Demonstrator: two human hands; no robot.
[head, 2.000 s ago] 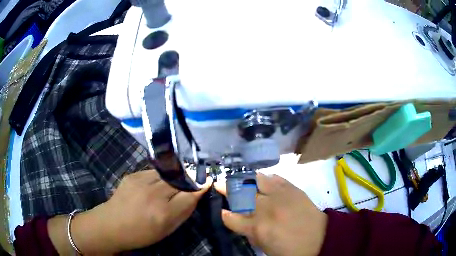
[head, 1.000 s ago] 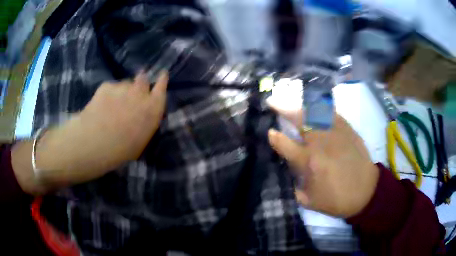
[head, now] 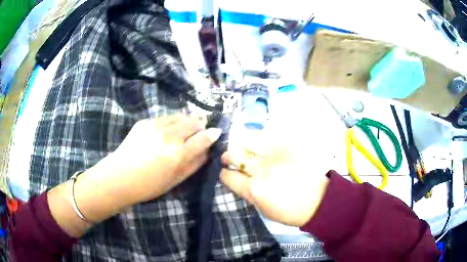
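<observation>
Plaid fabric (head: 71, 117) in black, grey and white lies left of the needle area and hangs over the table's front. A black binding strip (head: 204, 204) runs from the presser foot (head: 221, 94) down towards me. My left hand (head: 158, 153) lies on the plaid, its thumb and finger pinching the binding edge just below the presser foot. My right hand (head: 274, 176) is at the strip's right side, fingertips against the strip and fabric edge. The grey-blue round attachment (head: 255, 111) stands right of the presser foot, above my right hand.
The white sewing machine head fills the top. Cardboard (head: 338, 61) with a mint-green block (head: 397, 74) is on its arm. Scissors with yellow and green handles (head: 367, 153) lie on the table at right, beside dark slim tools (head: 409, 140). A loose black strip (head: 66, 33) lies far left.
My left hand has moved right from the plaid to the binding by the presser foot. My right hand has come in against the strip. The view has shifted, showing more of the machine than one second ago.
</observation>
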